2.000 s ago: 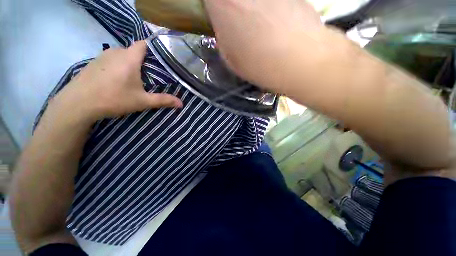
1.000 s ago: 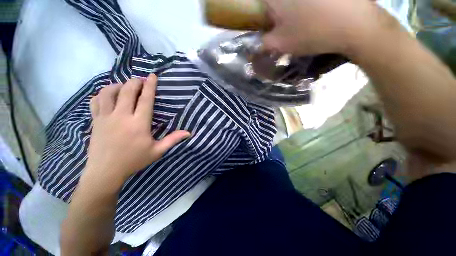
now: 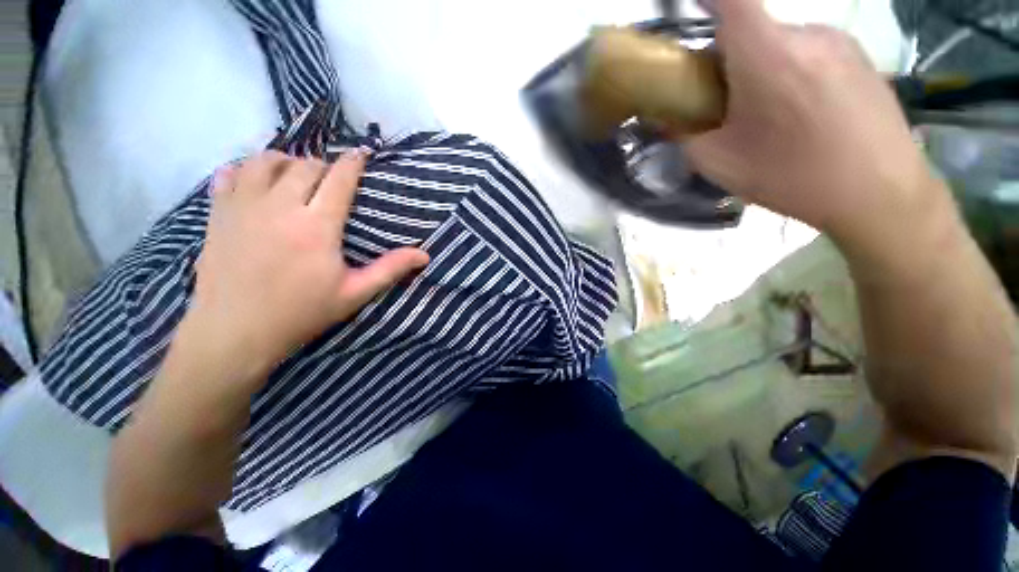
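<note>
A dark shirt with white stripes (image 3: 402,324) lies over the padded white pressing arm (image 3: 56,475) in front of me. A narrow striped sleeve (image 3: 293,56) runs up from it across the white cover. My left hand (image 3: 285,240) lies palm down on the shirt, fingers slightly apart, holding nothing. My right hand (image 3: 782,123) grips the wooden handle (image 3: 648,78) of the metal steam iron (image 3: 581,145). The iron is at the upper right, beyond the shirt and not touching it. The handle is slightly blurred.
The white table cover (image 3: 447,62) lies behind the shirt, with a brown stain at its right edge. Dark hoses or cables (image 3: 967,92) run right. On the green floor (image 3: 693,402) stand a round dark disc on a rod (image 3: 802,436) and striped cloth (image 3: 812,523).
The iron, over the shirt earlier, has moved up and right off it in my right hand. My left hand has stayed on the shirt, whose upper part now shows uncovered.
</note>
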